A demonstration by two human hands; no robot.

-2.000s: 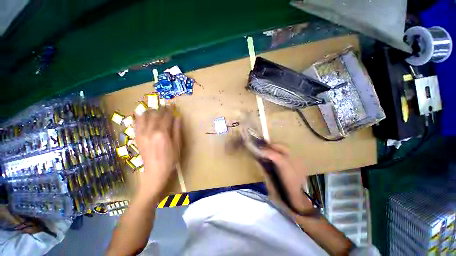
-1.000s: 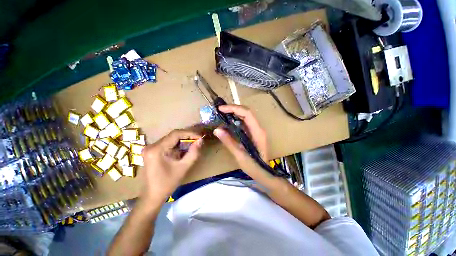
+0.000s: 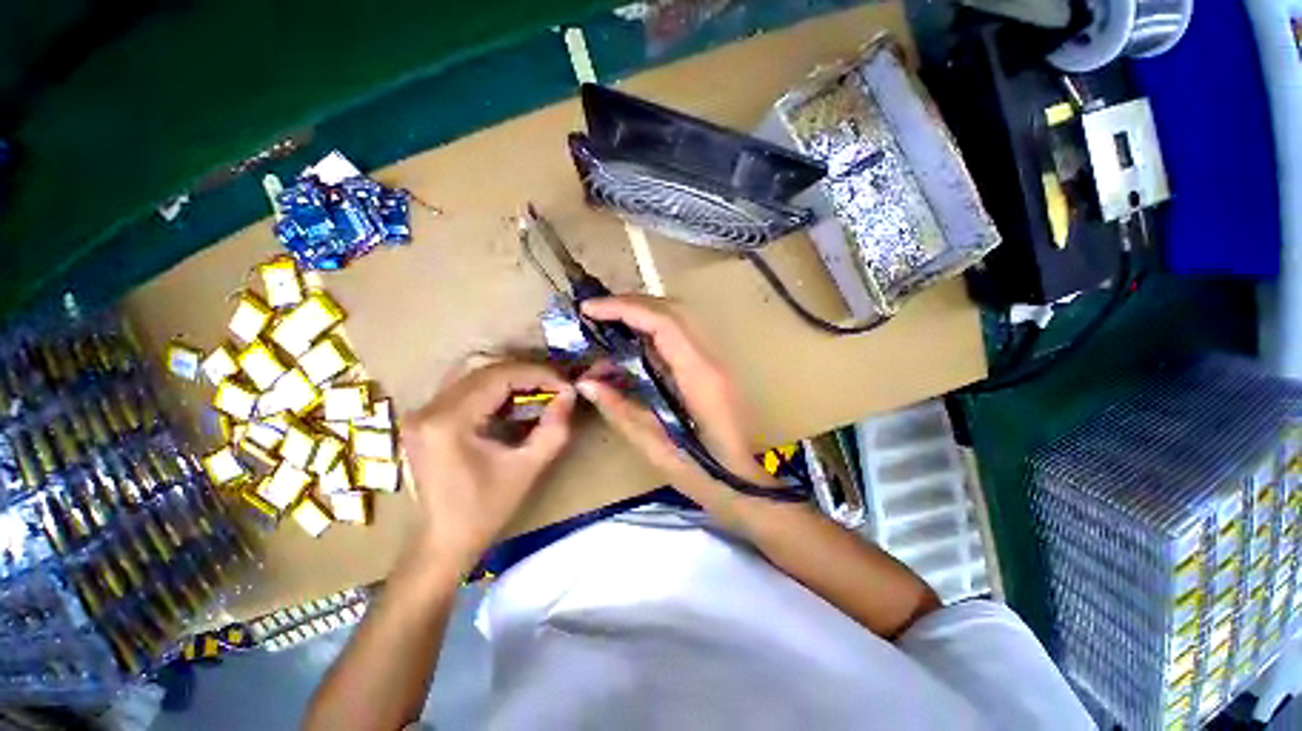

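Note:
My left hand (image 3: 493, 436) pinches a small yellow-edged battery cell (image 3: 533, 399) between thumb and fingers. My right hand (image 3: 671, 379) holds the black soldering iron (image 3: 628, 347), whose metal end points up and left over the board; its thumb and finger meet my left fingertips at the cell. A silver-white piece (image 3: 566, 329) lies on the brown board beside the iron, partly covered by it. A loose pile of battery cells (image 3: 290, 389) lies left of my left hand. Blue circuit boards (image 3: 340, 219) lie in a heap above that pile.
A black fan (image 3: 693, 179) stands beside a grey box of silvery scraps (image 3: 892, 193). A black station (image 3: 1021, 172) and a wire spool (image 3: 1135, 29) are at the upper right. Clear blister trays (image 3: 107, 471) are at the left. A pale tray (image 3: 925, 493) and tall stacked trays (image 3: 1178, 550) are at the lower right.
My left hand has come from the cell pile to the middle with a cell and meets my right fingers. The view has shifted, so the bench things appear further left.

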